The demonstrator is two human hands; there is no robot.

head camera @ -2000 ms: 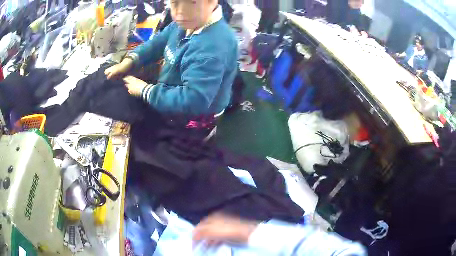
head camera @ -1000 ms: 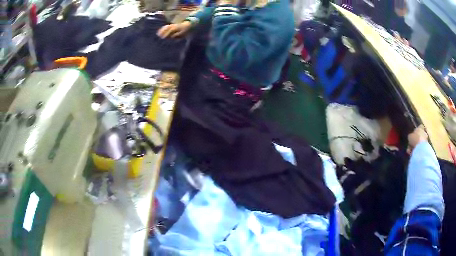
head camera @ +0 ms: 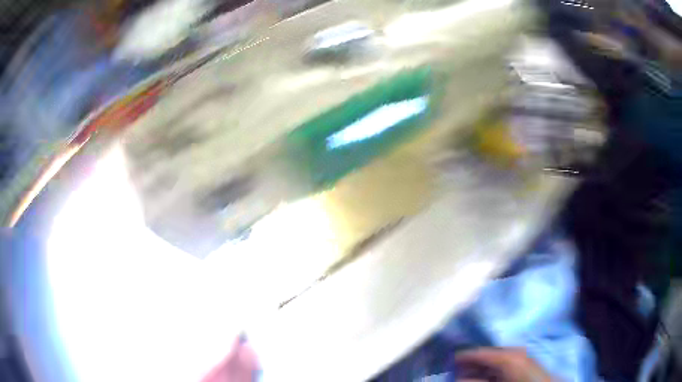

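The picture is strongly blurred. A cream sewing machine head (head camera: 258, 127) with a green panel (head camera: 366, 127) and a lit white strip lies across the middle. White lamp glare (head camera: 127, 298) covers the lower left and the needle area. My left hand (head camera: 234, 364) is a small blurred patch at the bottom edge, over the bright table. My right hand (head camera: 502, 364) is at the bottom edge, right of the table, close to light blue fabric pieces (head camera: 535, 298). Both hands are cut off, so their grip is unclear.
The pale table surface (head camera: 419, 272) curves along below the machine. A blurred yellow tray (head camera: 497, 142) and pale items stand at its far end. Dark garment pieces (head camera: 609, 246) hang beside the blue fabric. A blurred red-orange strip (head camera: 123, 112) runs behind the machine.
The view has swung left to the machine and lamp glare. My right hand has left the wooden table edge at the right and is now near the blue pieces. My left hand has come into view.
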